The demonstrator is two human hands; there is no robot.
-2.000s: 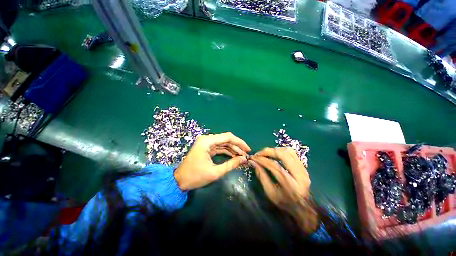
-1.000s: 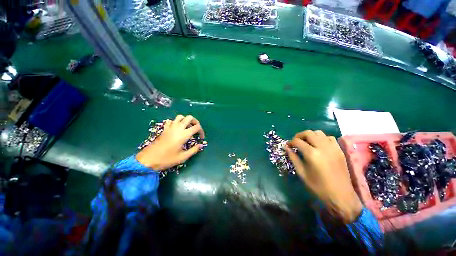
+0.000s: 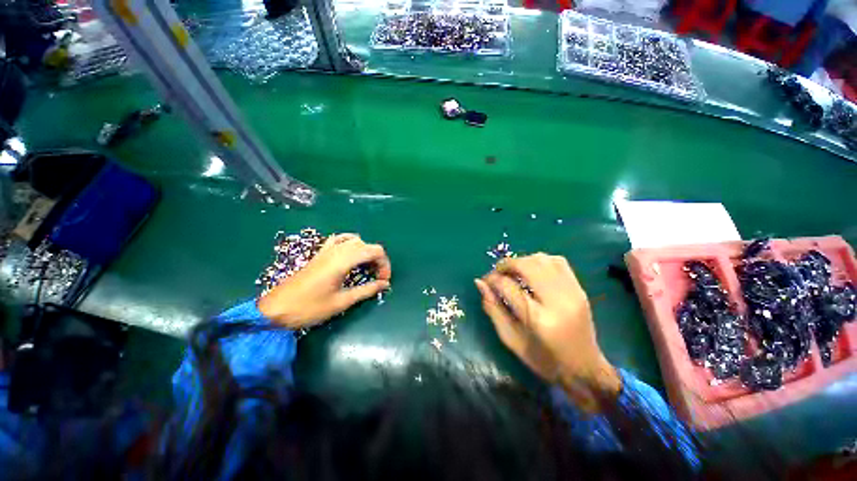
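Observation:
My left hand (image 3: 331,280) lies over the right side of a heap of small silvery-pinkish parts (image 3: 290,256), its fingers curled down; whether it holds a piece is hidden. My right hand (image 3: 540,310) covers most of a smaller heap of silvery-purplish parts (image 3: 501,250), with thumb and fingertips close together at its left side; no piece can be made out between them. A small sparse cluster of yellowish pieces (image 3: 445,316) lies on the green surface between my hands.
A pink divided tray (image 3: 696,408) with glossy dark clumps stands at right, a white sheet (image 3: 678,224) beyond it. A slanting metal post (image 3: 202,103) rises at left near a blue box (image 3: 111,211). A dark item (image 3: 475,119) lies beyond; clear trays (image 3: 628,56) stand on the far ledge.
Two seconds ago my hands met at the fingertips; they then parted to the two heaps. Since then my right hand has moved left and its fingers have drawn together. The dark item beyond has shifted left.

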